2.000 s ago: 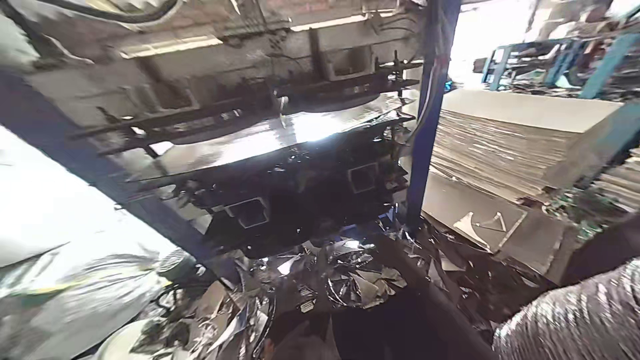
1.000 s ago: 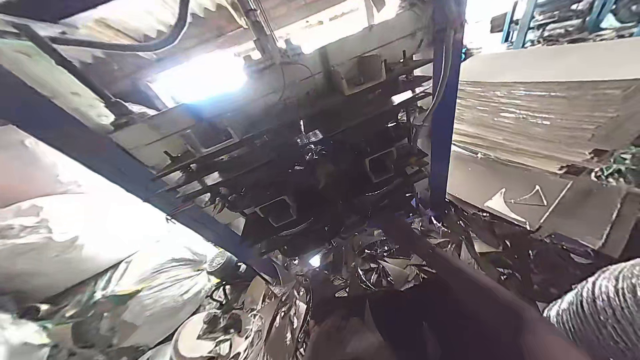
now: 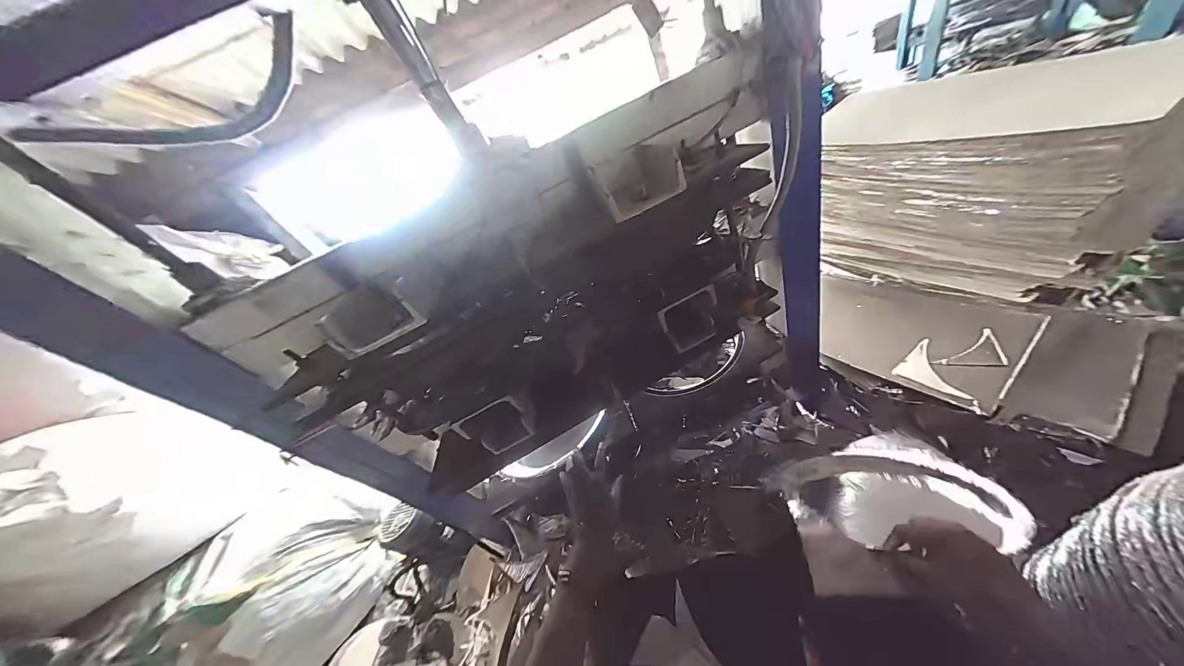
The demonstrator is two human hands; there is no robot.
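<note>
My right hand [image 3: 943, 560] grips the near rim of a shiny round metal dish [image 3: 893, 504], held at the lower right. My left hand [image 3: 592, 490] reaches up with its fingers apart, just below a shiny curved metal rim [image 3: 560, 449] under the dark metal tooling of a press [image 3: 555, 324]. Whether its fingertips touch that rim cannot be told. Farther right, another round metal piece [image 3: 698, 370] shows its bright edge beneath the tooling. A ridged, silvery stack [image 3: 1115, 546] stands beside my right forearm.
Blue frame posts [image 3: 800, 231] flank the press. Right of them lies a tall stack of flat sheets [image 3: 971, 203], above a flat panel bearing thin scraps [image 3: 934, 370]. Sharp metal offcuts litter the ground below. Large pale sacks [image 3: 287, 564] and a motor [image 3: 402, 527] are at the left.
Both hands have come into clear view, the right one with a shiny round dish. Bright round rims now show beneath the tooling. The view has tilted upward.
</note>
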